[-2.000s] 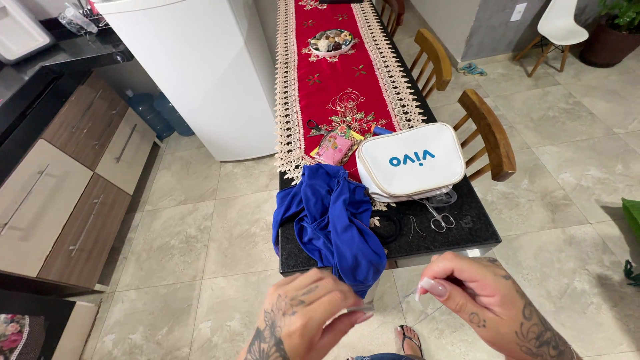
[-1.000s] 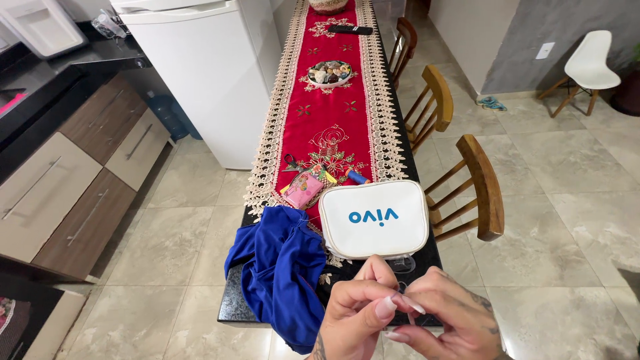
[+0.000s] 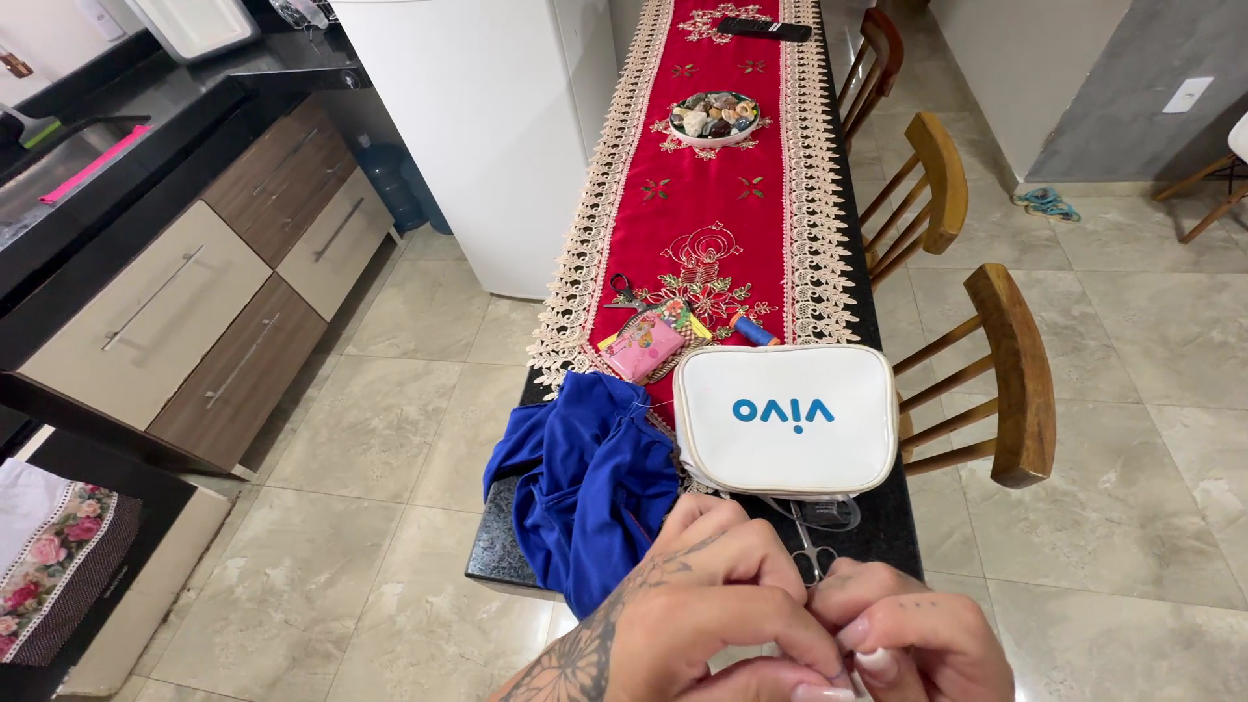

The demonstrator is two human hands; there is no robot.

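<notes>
My left hand (image 3: pixel 721 604) and my right hand (image 3: pixel 916 634) meet at the lower edge of the view, fingertips pinched close together; whatever lies between them is too small or hidden to tell. Behind them, blue fabric (image 3: pixel 595 478) hangs over the near left corner of the table. To its right lies a white zip case (image 3: pixel 786 419) with blue lettering. Small scissors (image 3: pixel 811 551) poke out below the case, partly covered by my hands. Beyond the fabric are a pink patterned pouch (image 3: pixel 645 346), dark-handled scissors (image 3: pixel 624 292) and a blue thread spool (image 3: pixel 754 330).
A red runner with lace edges (image 3: pixel 721 214) covers the black stone table, bearing a bowl of stones (image 3: pixel 714 119) and a remote control (image 3: pixel 763 29). Wooden chairs (image 3: pixel 1014 375) line the right side. A white refrigerator (image 3: pixel 487 127) and kitchen drawers (image 3: pixel 161 302) stand at left.
My hands were apart two seconds ago and have come together at the fingertips. The view has shifted. The fabric and case stay on the table.
</notes>
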